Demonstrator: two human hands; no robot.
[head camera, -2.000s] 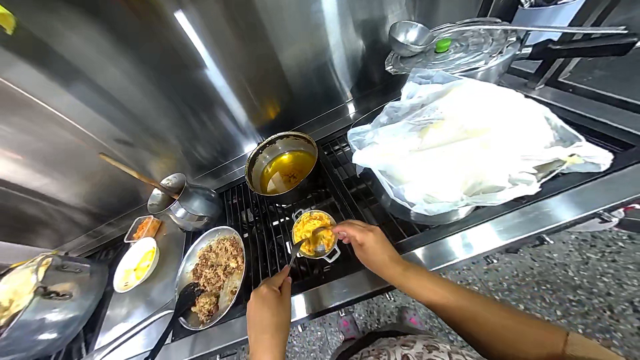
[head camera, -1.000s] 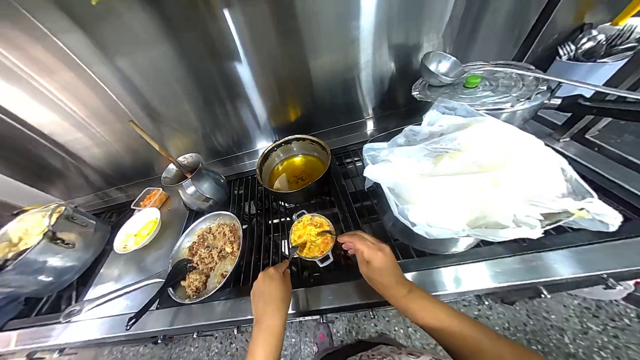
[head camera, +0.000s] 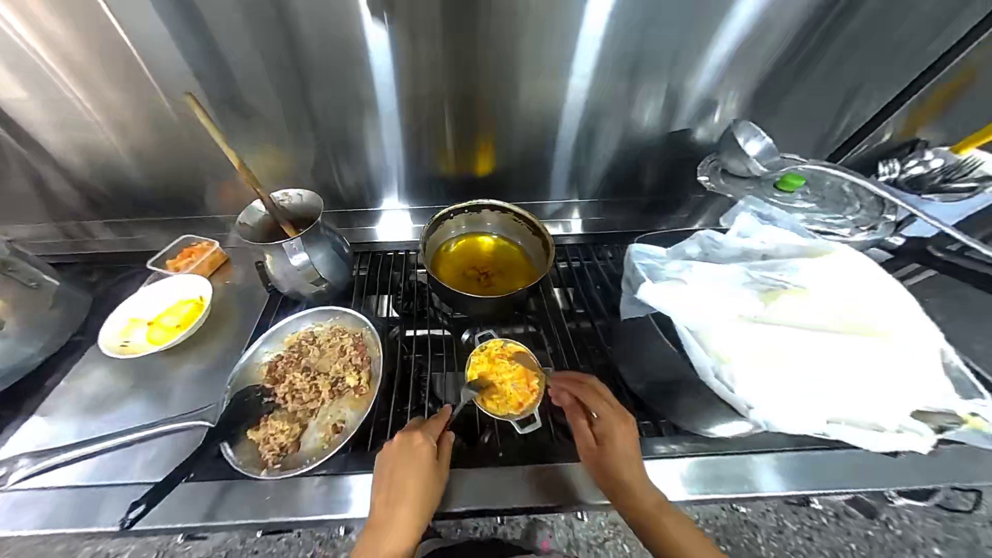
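My left hand (head camera: 418, 465) holds a fork (head camera: 465, 399) whose head rests in the egg at the left rim of a small two-handled metal pan (head camera: 527, 424). My right hand (head camera: 593, 426) grips a second utensil, seemingly a spoon (head camera: 529, 361), with its tip on the egg near the right rim. Yellow-orange scrambled egg (head camera: 502, 376) fills the small pan, which sits on the black stove grate (head camera: 411, 372). Directly behind it stands a deep pot (head camera: 488, 208) with yellow oil in it.
On the left are a frying pan (head camera: 370, 333) of rice and meat with a black spoon (head camera: 178, 465), a metal jug (head camera: 325, 260) with a wooden stick, a white bowl (head camera: 116, 341) and a plastic tub (head camera: 211, 263). A large pan under white plastic (head camera: 821, 333) and a ladle (head camera: 748, 147) are at right.
The view has shifted. Both utensils have stayed at the small pan, and the right one has moved slightly within the egg.
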